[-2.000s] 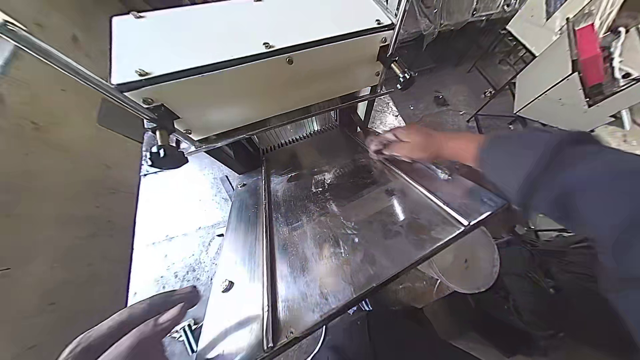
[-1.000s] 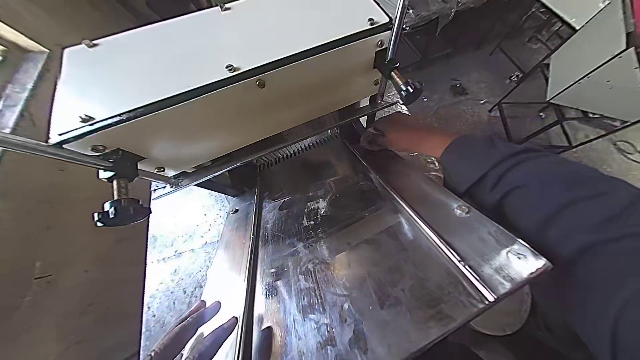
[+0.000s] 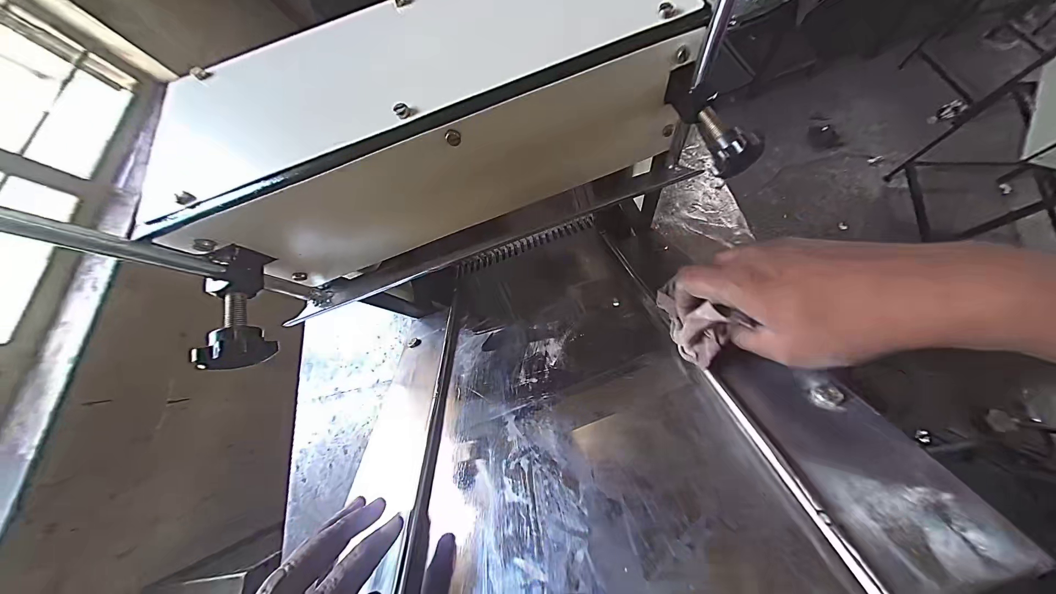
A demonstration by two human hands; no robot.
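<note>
My right hand (image 3: 767, 301) is closed around a crumpled, greyish cloth (image 3: 700, 328), which touches the right guide rail (image 3: 792, 474) of a shiny metal tray (image 3: 660, 462). At the lower left, my left hand (image 3: 346, 549) has its fingers spread over the tray's left side, near the left guide rail (image 3: 437, 412); nothing is in it, and its lower part is out of frame. Streaks and smears mark the tray surface. The tray runs up to a row of metal teeth (image 3: 528, 246) beneath a white machine housing (image 3: 445, 198).
Black threaded knobs stick out at the housing's left (image 3: 234, 346) and right (image 3: 733, 150) corners, on metal rods. A thin metal bar (image 3: 495, 243) crosses under the housing. Dark metal frames (image 3: 916, 190) stand on the floor to the right. A window (image 3: 49, 165) is at the left.
The view has moved nearer the machine. My right hand, first near the top of the right rail, is now lower along it with the cloth. My left hand remains at the lower left.
</note>
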